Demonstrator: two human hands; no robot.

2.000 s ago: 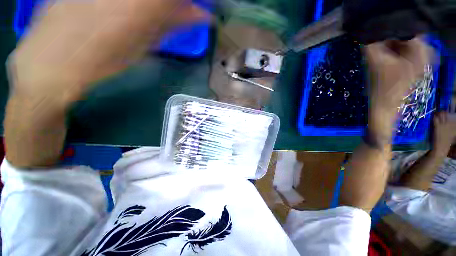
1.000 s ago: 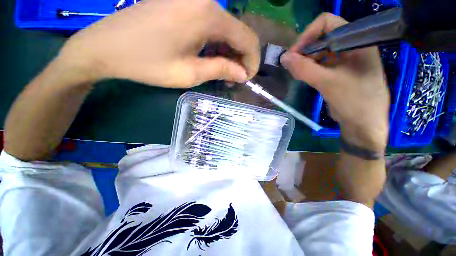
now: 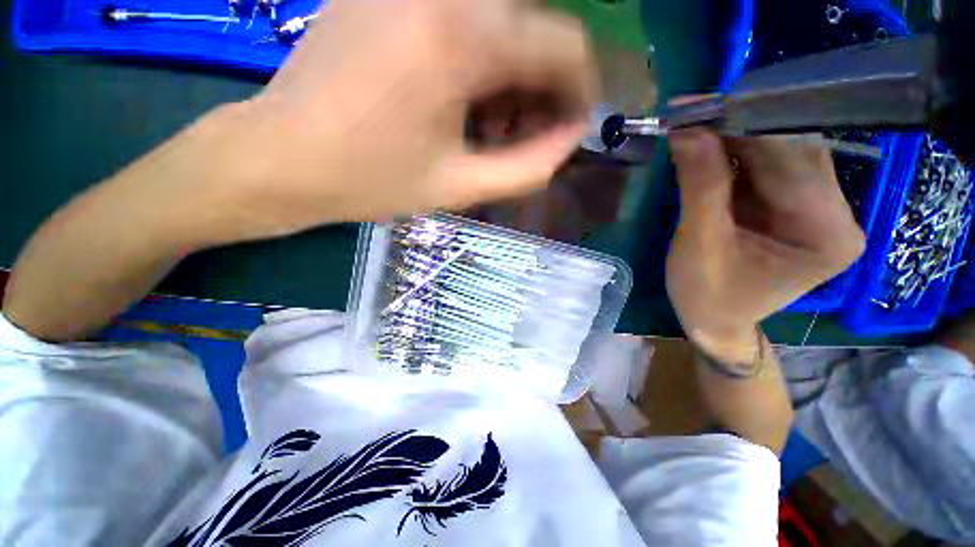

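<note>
My left hand [image 3: 428, 118] is blurred, its fingertips just left of the small silvery block [image 3: 594, 126] under the press; I cannot tell whether they hold anything. A round black fitting [image 3: 614, 130] sits at the block, with a short silvery piece reaching right from it toward the dark grey press lever [image 3: 823, 91]. My right hand [image 3: 759, 214] is just below the lever, fingers bent; its grip is unclear. The clear plastic box [image 3: 615, 280] full of aligned stemmed pieces [image 3: 470, 299] lies at the bench edge by my lap.
A blue tray [image 3: 160, 41] with a few dark-headed stemmed pieces is at upper left. A blue bin of jumbled silvery parts [image 3: 928, 235] is at the right. A dark-looking blue bin [image 3: 740, 43] is behind the lever. Another person's sleeve [image 3: 898, 417] is at lower right.
The stemmed piece seen between my hands a second ago no longer shows there. A black fitting and silvery tip now show at the block. My right hand has moved right and down from the block.
</note>
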